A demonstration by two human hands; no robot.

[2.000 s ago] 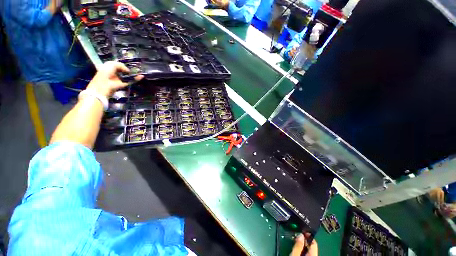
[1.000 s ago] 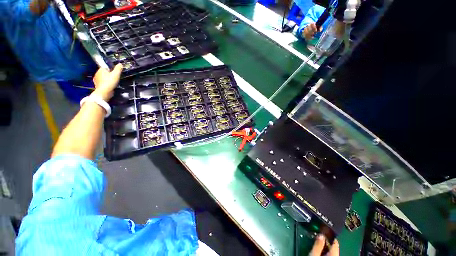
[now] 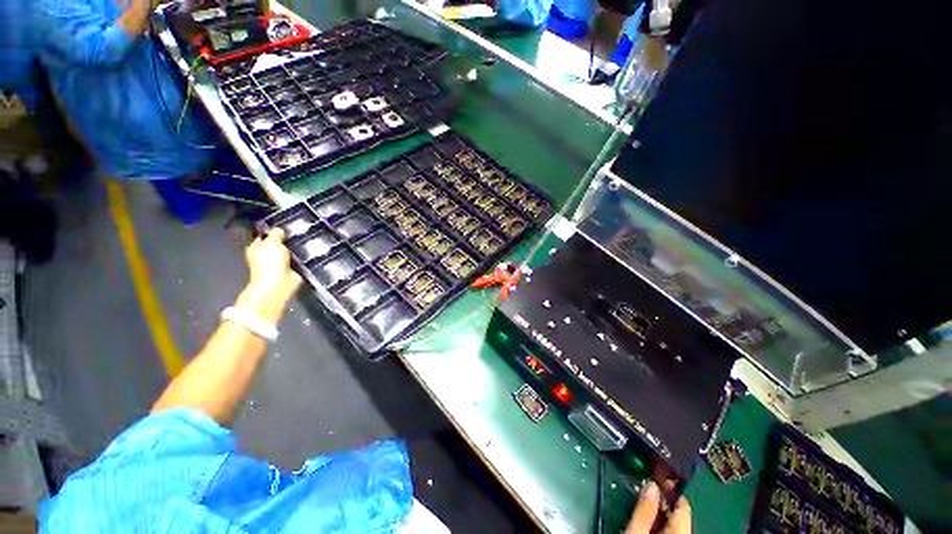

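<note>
A large black pocket tray (image 3: 360,232) lies tilted across the bench at left centre, with dark gold-detailed shells in its right pockets and bare pockets at its left. My left hand (image 3: 274,261) holds its left corner, fingers at the rim. My right hand (image 3: 660,511) is cut off by the bottom edge, at the front right corner of the black jig (image 3: 626,344); what its fingers hold is too dark to tell. One shell (image 3: 629,316) sits in the jig nest. Loose shells lie before the jig (image 3: 530,403) and at its right (image 3: 729,461).
Another black tray (image 3: 282,89) with several white pieces lies behind. Red-handled pliers (image 3: 499,280) lie between tray and jig. A clear guard (image 3: 710,271) stands behind the jig. Another tray (image 3: 825,490) is at lower right. A person in blue (image 3: 115,99) is at upper left.
My left hand has left the rear tray and taken the near tray's corner. The near tray has turned, its left end swinging towards the bench's front edge. My right hand stays by the jig.
</note>
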